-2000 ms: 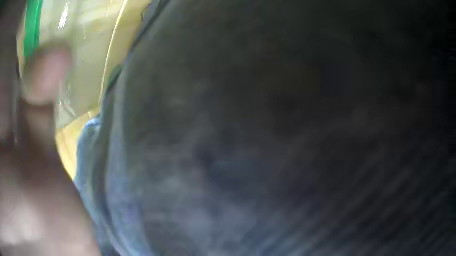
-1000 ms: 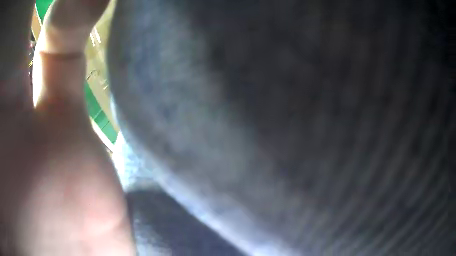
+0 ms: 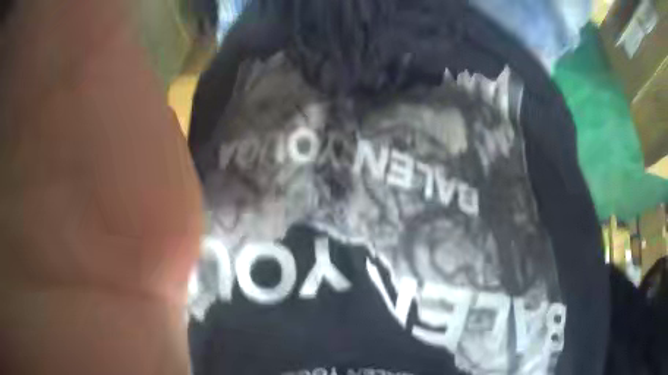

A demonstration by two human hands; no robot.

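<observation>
A large, blurred piece of bare skin, taken as my left hand (image 3: 102, 190), fills the left side very close to the lens. It is cut off by the edge, and its fingers and anything it may hold cannot be made out. A black shirt front (image 3: 256, 340) with grey and white print fills the middle, its lettering upside down. My right hand is not in view. No parts or boards can be made out.
A green surface or cloth (image 3: 600, 132) shows at the right, past the shirt. Brown box-like shapes (image 3: 648, 80) are at the upper right. Light blue cloth (image 3: 538, 26) shows at the top. A dark shape is at the lower right edge.
The view has swung from dark, blurred cloth to the printed shirt front. The hand at the left fills more of the side, and green now shows at the right.
</observation>
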